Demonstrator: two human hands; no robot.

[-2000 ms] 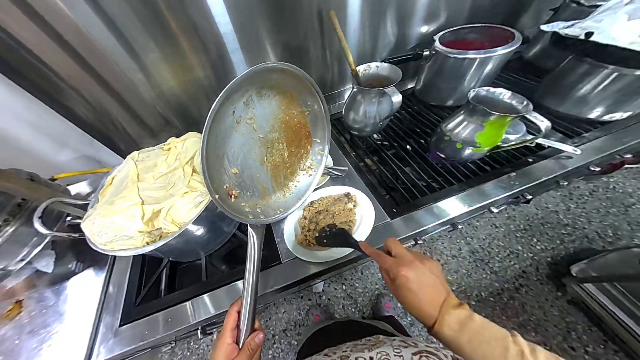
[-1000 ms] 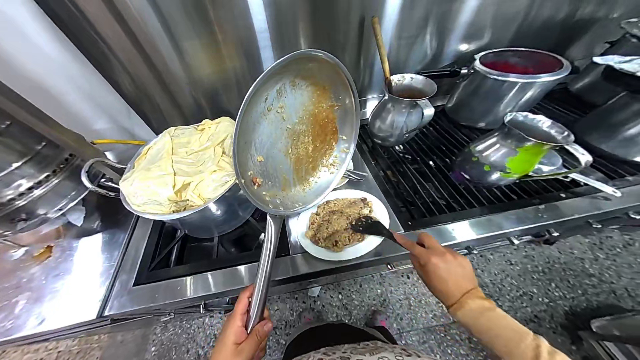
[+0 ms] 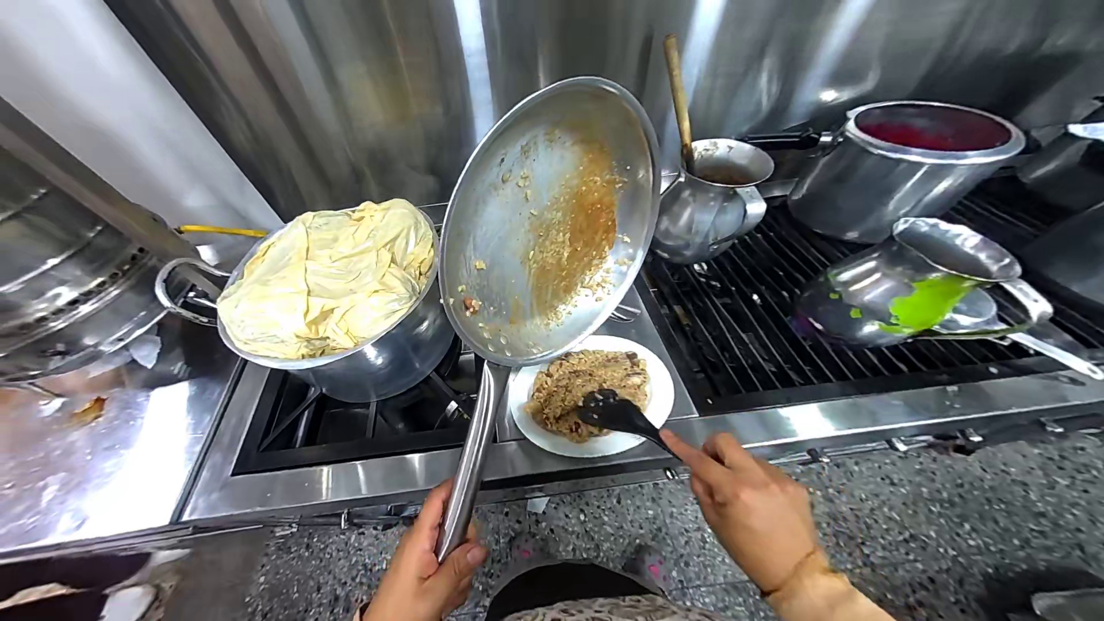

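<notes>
My left hand (image 3: 435, 556) grips the long metal handle of a frying pan (image 3: 552, 224). The pan is tilted up, its inside facing me, with brown residue and food bits stuck to it. My right hand (image 3: 750, 509) holds a black spoon or spatula (image 3: 621, 414), its head on a mound of brown, rice-like food (image 3: 595, 379). That food lies on a white plate (image 3: 660, 392) at the stove's front edge, just below and right of the pan.
Left stands a large pot (image 3: 379, 371) covered with pale yellow plastic. Behind and right are a metal jug (image 3: 703, 216) with a wooden-handled utensil, a deep pot (image 3: 897, 190) of red contents, and a green-stained jug (image 3: 871, 285) lying over the black grate (image 3: 759, 345).
The black utensil's head has moved from the food's right side towards its middle since one second ago. My left hand still holds the pan tilted up.
</notes>
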